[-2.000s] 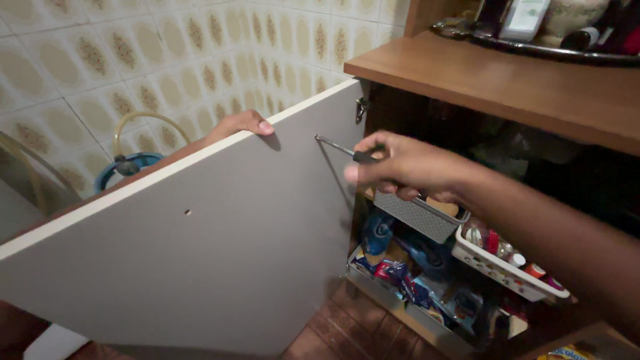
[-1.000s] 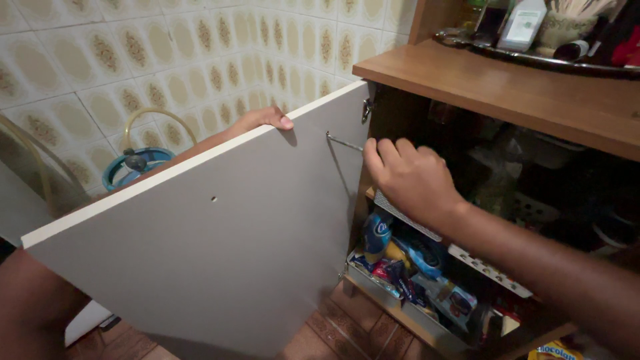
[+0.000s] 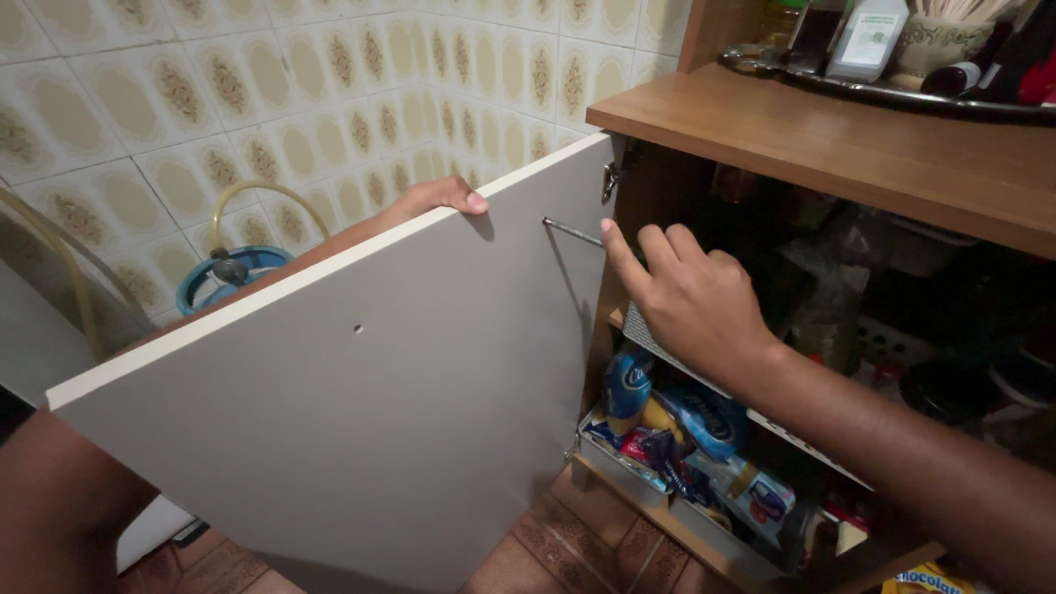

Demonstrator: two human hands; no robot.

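Observation:
A grey cabinet door panel (image 3: pixel 396 371) with a pale edge stands swung out from a wooden cabinet (image 3: pixel 808 148). Over its top edge my left hand (image 3: pixel 441 196) is hooked, thumb on the near face and the other fingers hidden behind. My right hand (image 3: pixel 697 293) grips a screwdriver; its metal shaft (image 3: pixel 573 232) points left, the tip at a small hole or screw near the hinge side. The handle is hidden by my fingers. Another small hole (image 3: pixel 358 328) shows lower left on the panel. A metal hinge (image 3: pixel 610 181) sits at the top corner.
Behind the door, a blue container (image 3: pixel 191 285) with a regulator and yellowish hose (image 3: pixel 272 186) stands by the tiled wall. Bins of packets (image 3: pixel 714 425) fill the lower shelf. A dark tray (image 3: pixel 874 97) with bottles and a toothpick pot rests on the cabinet top.
My right hand has turned over around the screwdriver, its back now facing up and hiding the dark handle seen earlier. My left hand stays on the door's top edge.

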